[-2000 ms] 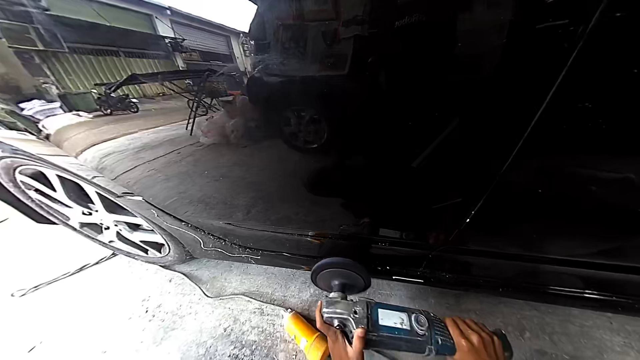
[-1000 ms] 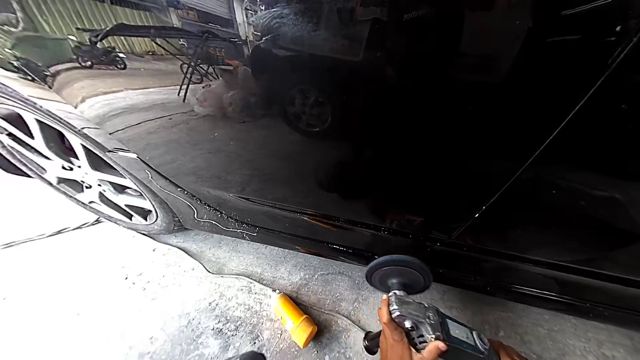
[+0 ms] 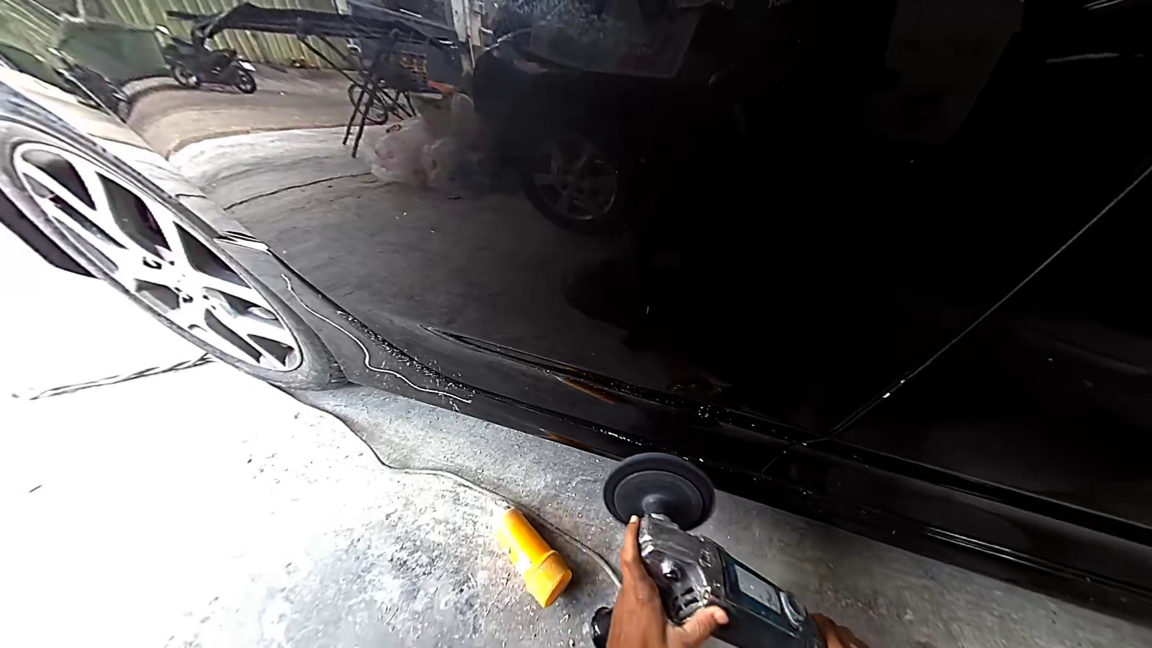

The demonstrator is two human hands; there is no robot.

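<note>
Both of my hands are on a rotary polisher at the lower right. My left hand wraps around its head, with the thumb over the housing. My right hand, mostly cut off by the bottom edge, grips the rear of the body. The polisher's round dark pad is beside the lower sill of a glossy black car; whether they touch I cannot tell. Above it rises the car's shiny door panel, which reflects a parked vehicle and a yard. White specks dot the sill.
A yellow plastic bottle lies on the concrete floor left of the polisher. A thin cable runs along the floor from near the wheel toward the tool. The car's alloy wheel stands at the left.
The polisher, in both hands, has moved right along the sill and away from the yellow bottle, which it was beside two seconds ago. The view has shifted somewhat.
</note>
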